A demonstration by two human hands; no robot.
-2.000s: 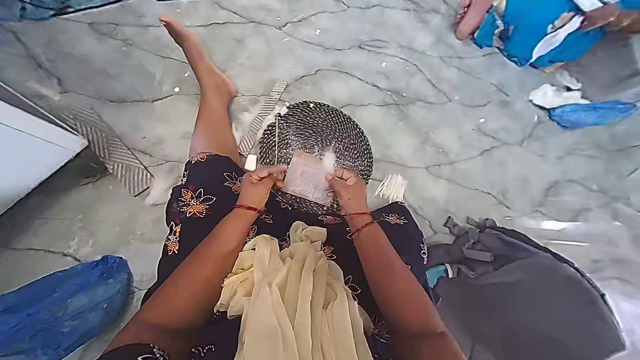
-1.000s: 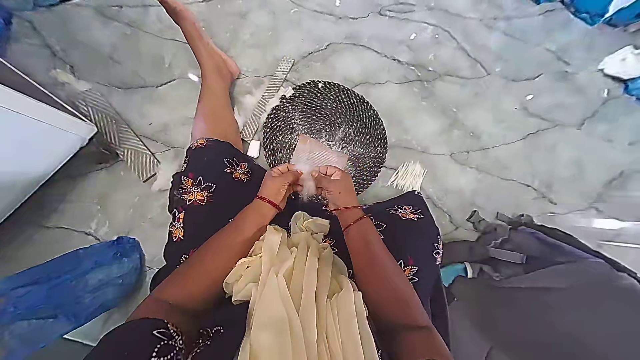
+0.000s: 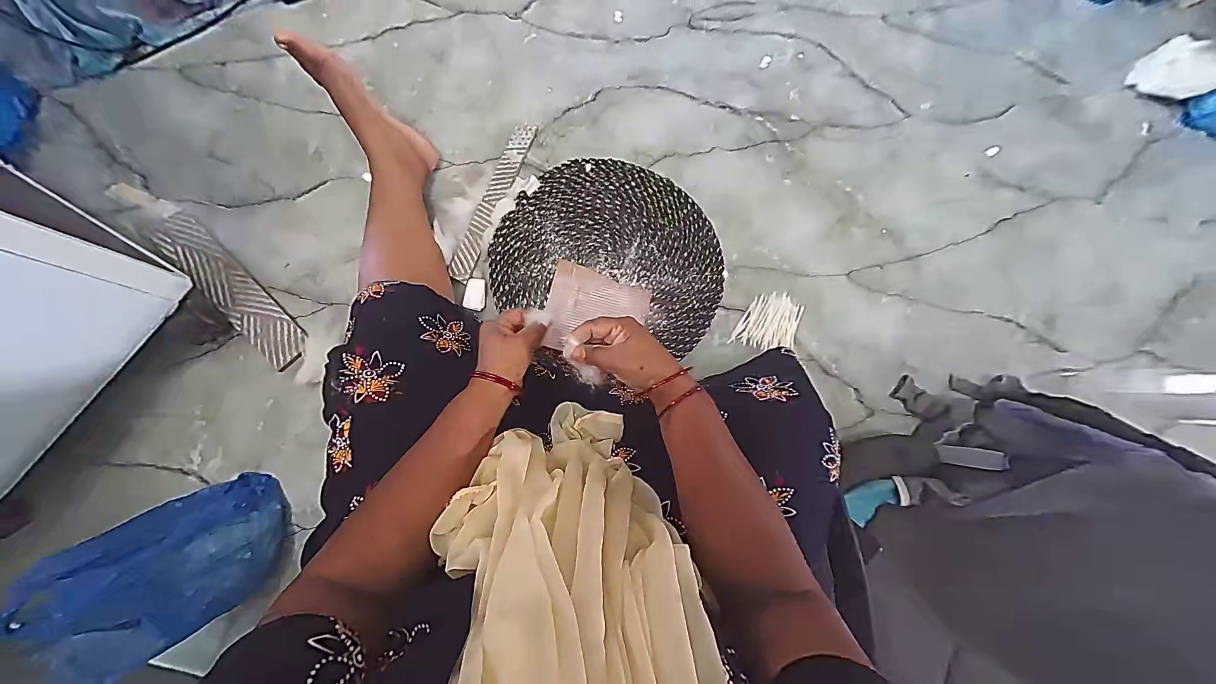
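My left hand pinches a small tuft of white cotton-like fibre between thumb and fingers. Just to its right, my right hand grips another white fluffy tuft, which hangs below the fingertips. Beyond both hands a thin, ribbed, pinkish translucent square lies on a round black-and-white woven mat; its lower right part is hidden by my right hand. White fibre dust is scattered over the mat. A bundle of thin pale sticks lies on the floor to the right of the mat.
Striped flat strips lie left of the mat, by a small white object and my outstretched leg. A blue plastic bag is at lower left, a white box-like object above it. A grey bag lies at right.
Two seconds ago both hands were at the sides of the pinkish square; now they are below it, holding white fibre. Since one second ago they have moved slightly apart, each with a tuft.
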